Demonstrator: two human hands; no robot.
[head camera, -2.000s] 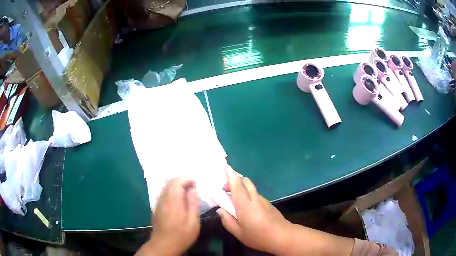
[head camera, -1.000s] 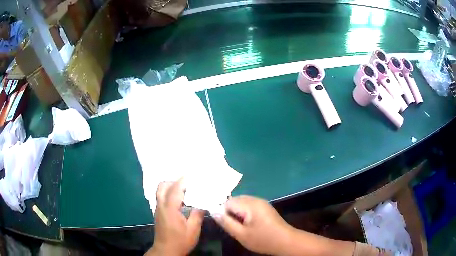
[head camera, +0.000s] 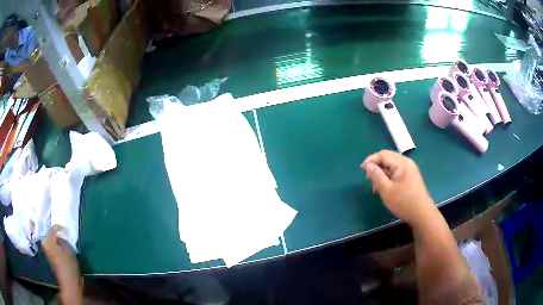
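Observation:
A stack of flat white bags (head camera: 220, 173) lies on the green bench in front of me, its lower corners fanned out. My left hand (head camera: 55, 243) is at the far lower left, its fingers at the lower end of a white bagged bundle (head camera: 66, 199); its fingertips are partly hidden. My right hand (head camera: 393, 179) is over the bench right of the stack, fingers curled in, with nothing visible in it. A single pink handheld fan (head camera: 394, 122) lies just beyond my right hand, not touched.
Several pink fans (head camera: 464, 110) lie grouped at the right. More white bundles (head camera: 27, 202) lie at the left. Crumpled clear bags (head camera: 199, 92) are above the stack. Cardboard boxes (head camera: 122, 74) stand at the upper left. An open carton (head camera: 503, 250) is below the bench at right.
Both hands have left the bottom of the stack. My left hand has moved far left, where another white bundle now lies. My right hand has moved right and up towards the single fan.

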